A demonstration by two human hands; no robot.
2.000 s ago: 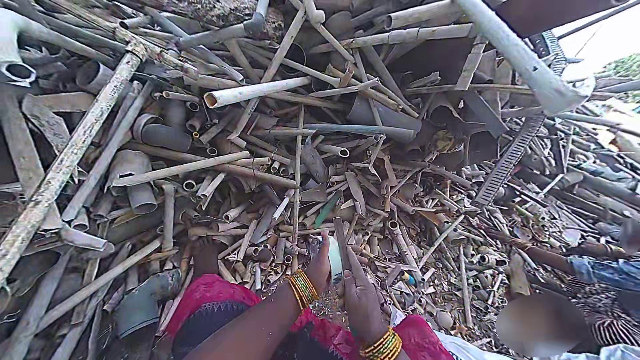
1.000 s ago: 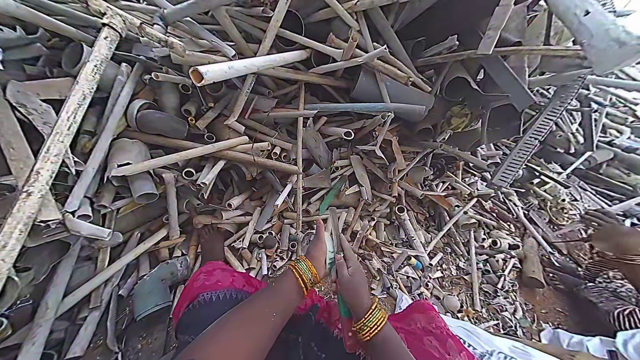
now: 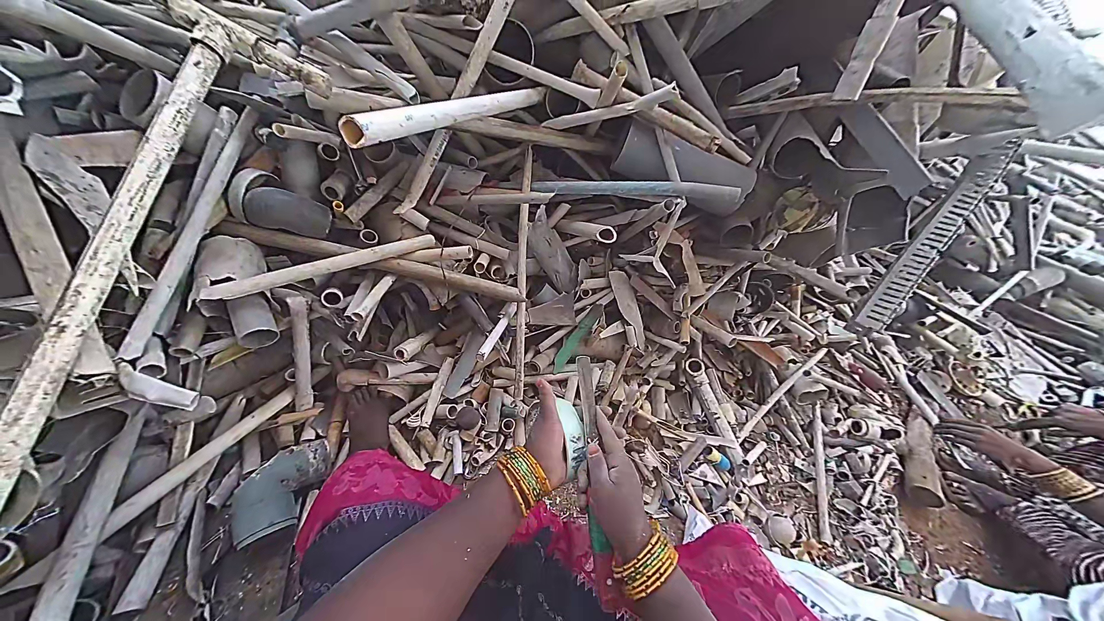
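My left hand (image 3: pixel 547 435) grips a pale, whitish-green curved piece (image 3: pixel 570 431), probably plastic pipe, with the thumb pointing up. Against its right side lies a flat, narrow metal blade or bar (image 3: pixel 588 392), upright in the view. My right hand (image 3: pixel 614 487) is closed on this tool, a finger stretched along it; a green part (image 3: pixel 597 530), perhaps its handle, shows below the fingers. Bangles circle both wrists. The far side of the pale piece and the palms are hidden. A green strip of scrap (image 3: pixel 578 336) lies just beyond the hands.
A large heap of scrap pipes surrounds me, with a white pipe (image 3: pixel 444 116) across it and a long slotted grating strip (image 3: pixel 936 237) at right. A grey pipe elbow (image 3: pixel 276 492) lies near a bare foot (image 3: pixel 371 418). Another person's hands (image 3: pixel 1000 457) are at the right edge.
Both hands stay together around the pale piece and the blade, with small shifts of the fingers. At the right, the other person's hands now reach into view.
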